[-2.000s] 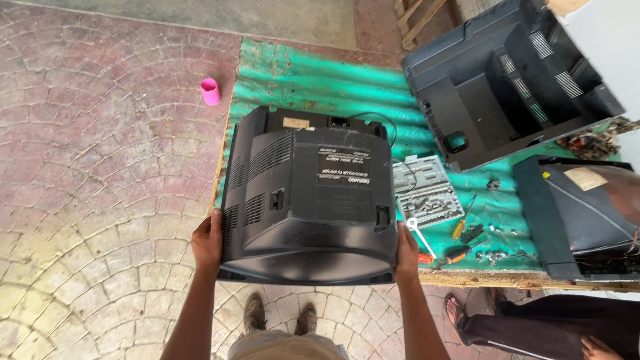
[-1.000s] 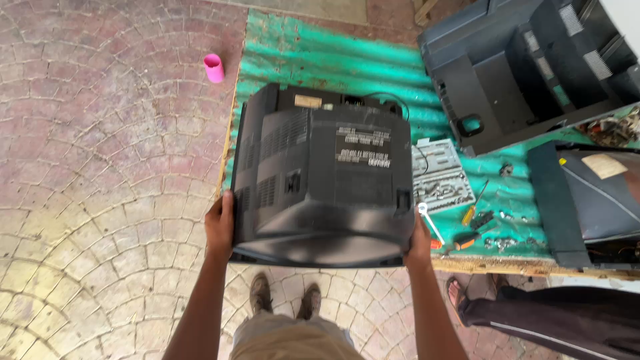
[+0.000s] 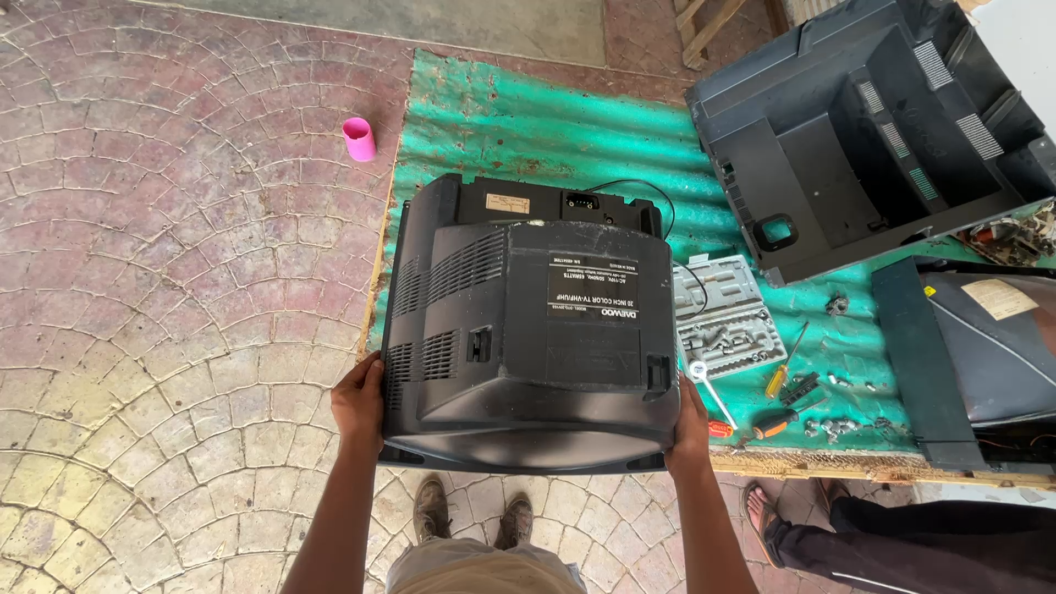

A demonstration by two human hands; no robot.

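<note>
A black Daewoo CRT television (image 3: 536, 330) sits at the left front of a green corrugated metal sheet (image 3: 528, 124), its back housing facing up and its front edge at the table's near edge. My left hand (image 3: 359, 400) grips its left side near the front corner. On the opposite side my right hand (image 3: 691, 421) holds the right front corner, fingers partly hidden by the housing. A thin black cable (image 3: 670, 214) loops out behind the set. To its right lie an open grey socket set case (image 3: 730, 322) and a ratchet wrench (image 3: 711, 392).
Screwdrivers, one yellow-handled (image 3: 775, 381) and one orange and black (image 3: 775, 422), lie near loose screws. A detached black television back cover (image 3: 866, 148) stands at the back right. An opened television (image 3: 973, 355) is at the right. A pink cup (image 3: 359, 139) is left of the sheet. A person's legs (image 3: 924, 532) are at lower right.
Both hands keep hold of the television's sides throughout. The view has shifted slightly; no other plain change shows.
</note>
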